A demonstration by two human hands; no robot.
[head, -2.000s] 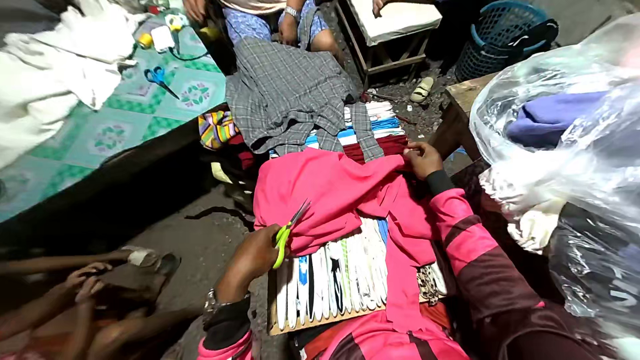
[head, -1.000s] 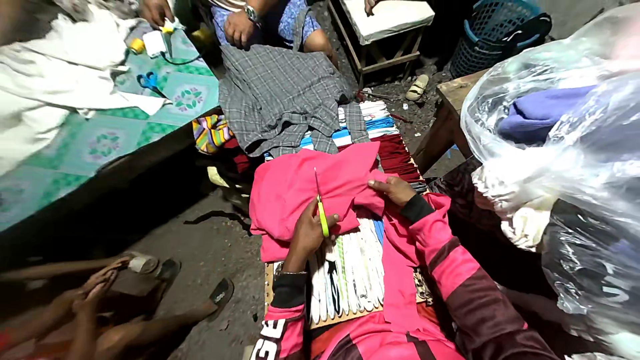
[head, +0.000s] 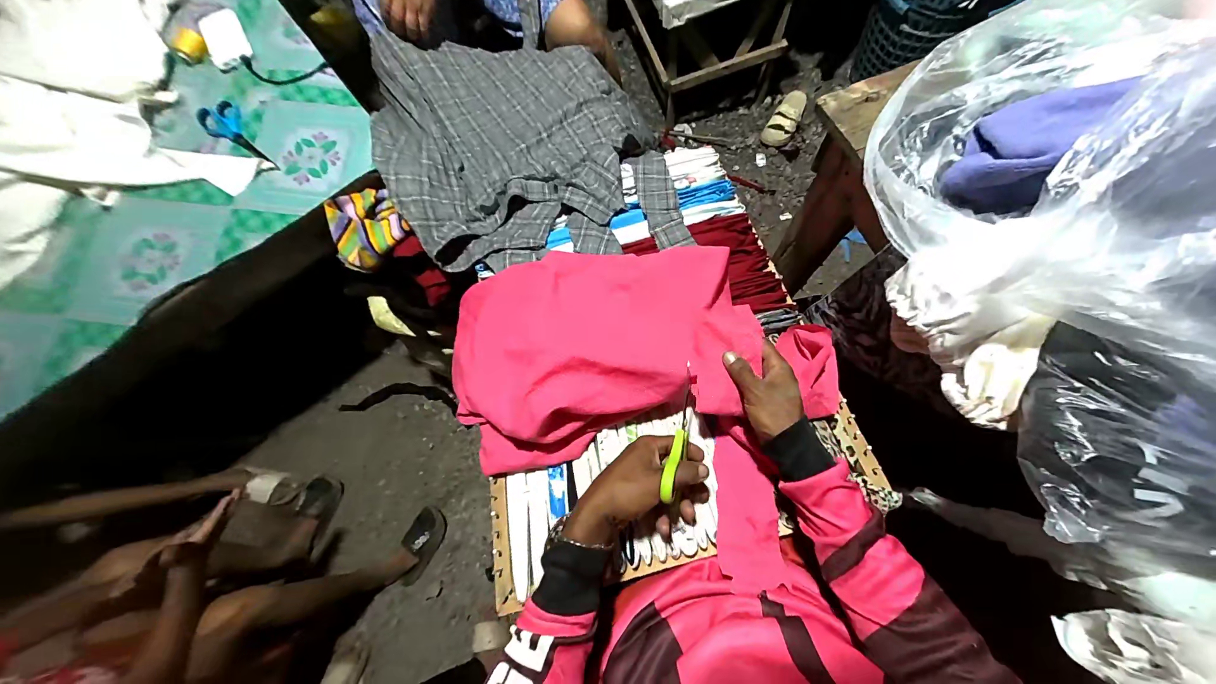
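My left hand (head: 641, 480) grips a pair of scissors (head: 674, 461) with yellow-green handles, its blades pointing away from me at the near edge of the pink fabric (head: 589, 332). Between the thumb and fingers of my right hand (head: 765, 389) is the right part of that fabric. A pink strip (head: 750, 513) hangs down toward my lap beside the scissors. Beneath lies a nail-edged wooden frame (head: 508, 570) strung with white, blue and dark red fabric strips (head: 731, 252). A grey checked shirt (head: 513, 123) covers its far end.
Blue-handled scissors (head: 223, 122) and white cloth (head: 76, 142) lie on a green patterned tablecloth (head: 180, 247) at left. Clear plastic bags (head: 1035, 218) of cloth stand at right by a wooden bench (head: 845, 114). One person's legs (head: 237, 589) are lower left; another person sits beyond the shirt.
The scissors and my left hand have moved right, to the fabric's near edge. The pink fabric now lies spread differently, and my right hand holds it farther right.
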